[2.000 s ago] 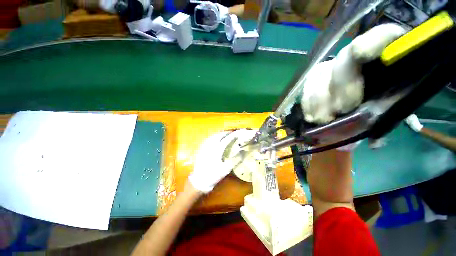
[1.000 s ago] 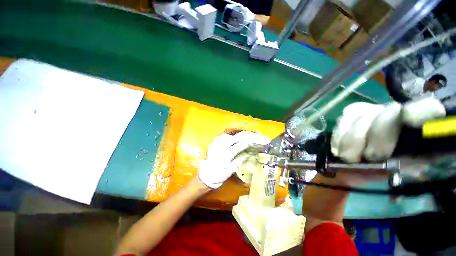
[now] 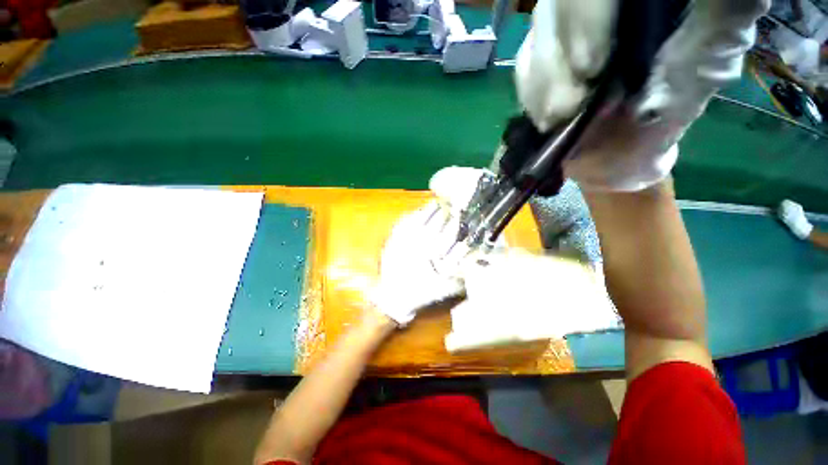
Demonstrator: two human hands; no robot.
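Observation:
A white appliance unit (image 3: pixel 531 295) lies on the shiny orange padded work block (image 3: pixel 354 227), its square base end toward the right and front. My left hand (image 3: pixel 413 259), in a white glove, holds the unit's upper end at the middle of the block. My right hand (image 3: pixel 626 100), gloved and blurred, grips the power screwdriver (image 3: pixel 536 168) above the block. The driver slants down to the left, and its metal nose is at the unit beside my left fingers. The exact contact point is hidden by the nose and glove.
A white sheet (image 3: pixel 127 281) with tiny specks lies at left; small screws dot the green bench (image 3: pixel 272 291) beside it. A clear screw bag (image 3: pixel 567 222) is right of the block. White units (image 3: pixel 469 50) stand beyond the green belt (image 3: pixel 272 127). Another person's gloved hand (image 3: pixel 795 220) is at far right.
The unit has turned, its base swinging from the front edge up to the right onto the block. My right hand and the driver have tilted more upright. My left hand still holds the unit.

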